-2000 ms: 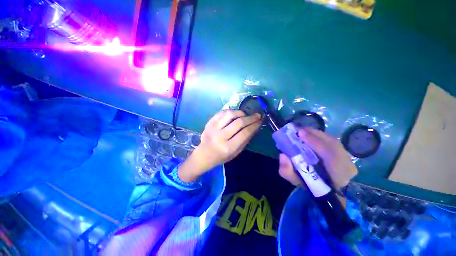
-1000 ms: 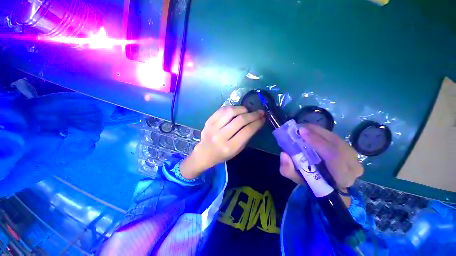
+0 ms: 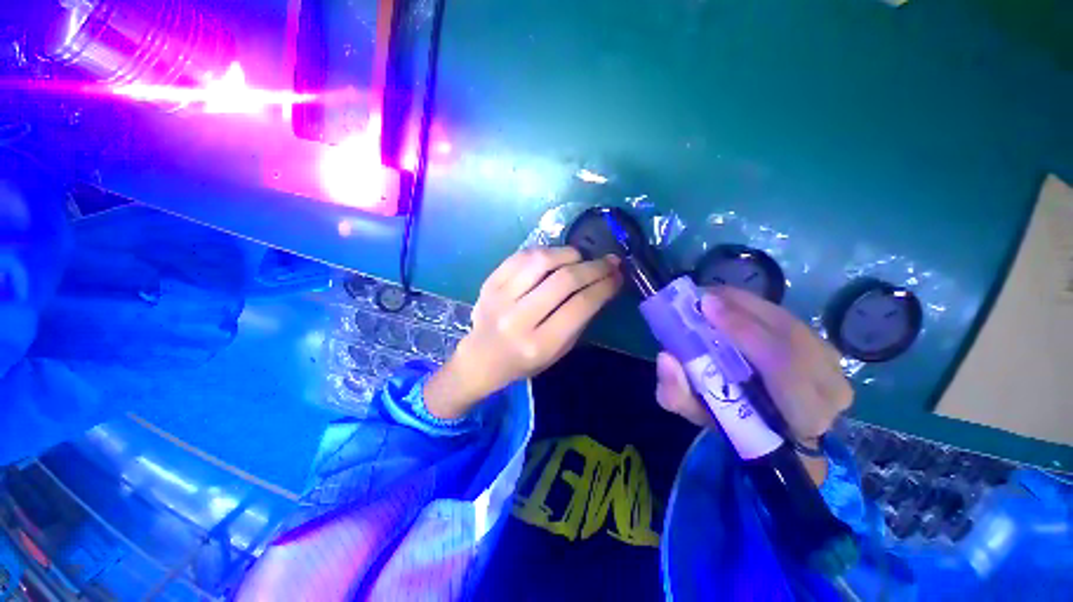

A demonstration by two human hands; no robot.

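Three round black parts lie in a row near the front edge of the green bench, on crinkled clear film: the left one (image 3: 592,233), the middle one (image 3: 739,273) and the right one (image 3: 874,320). My right hand (image 3: 771,365) is closed around the glue dispensing syringe (image 3: 730,406), held at a slant. Its blue needle tip (image 3: 619,232) is over the left part's face. My left hand (image 3: 539,312) has its fingertips at the lower edge of the left part, steadying it. Whether the needle touches the face cannot be told.
A glaring pink-violet lamp (image 3: 153,53) and an orange-red fixture frame (image 3: 386,88) with a dark cable (image 3: 424,153) stand at left. Blister trays show at left (image 3: 394,341) and right (image 3: 924,482) of my lap. Cardboard (image 3: 1030,318) lies at right. A person's blue sleeve (image 3: 118,282) is at left.
The view has shifted slightly, so the bench items sit a little differently in the picture. The needle tip stays over the left part. The person's blue sleeve at left has moved.
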